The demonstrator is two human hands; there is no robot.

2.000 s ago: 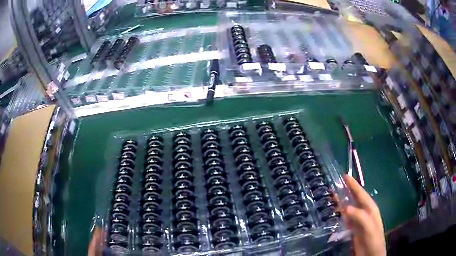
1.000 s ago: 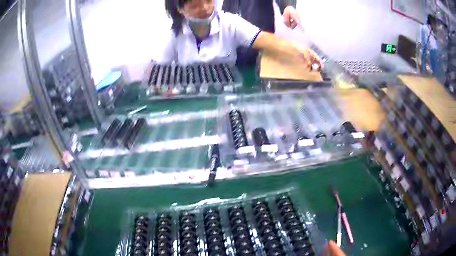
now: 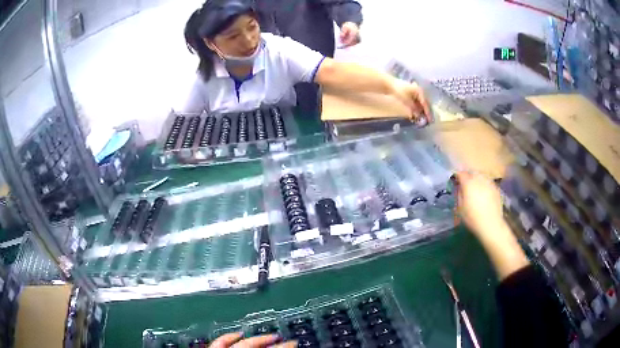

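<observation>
The clear blister tray (image 3: pixel 402 319) with columns of round black parts (image 3: pixel 373 309) lies on the green mat, cut off by the bottom edge. My left hand (image 3: pixel 248 340) is over its near part, with only the fingers showing at the bottom edge. My right hand (image 3: pixel 480 207) is at the right end of the clear sorting tray (image 3: pixel 353 248) behind the mat. Its fingertips are by the black parts there; whether it holds one is hidden. Tweezers (image 3: pixel 462 312) lie on the mat at right.
A black marker (image 3: pixel 264 258) lies between the sorting tray and another clear tray (image 3: pixel 204 221). Tray stacks (image 3: pixel 571 217) stand at right, a cardboard sheet (image 3: pixel 42 318) at lower left. Across the bench a person in a white top (image 3: pixel 265 85) reaches over a cardboard-covered stack (image 3: pixel 364 105); another person stands behind.
The view has tilted up since the oldest frame, where both my hands were at the tray's edges. My right hand has moved up to the sorting tray; my left fingers are now over the filled tray.
</observation>
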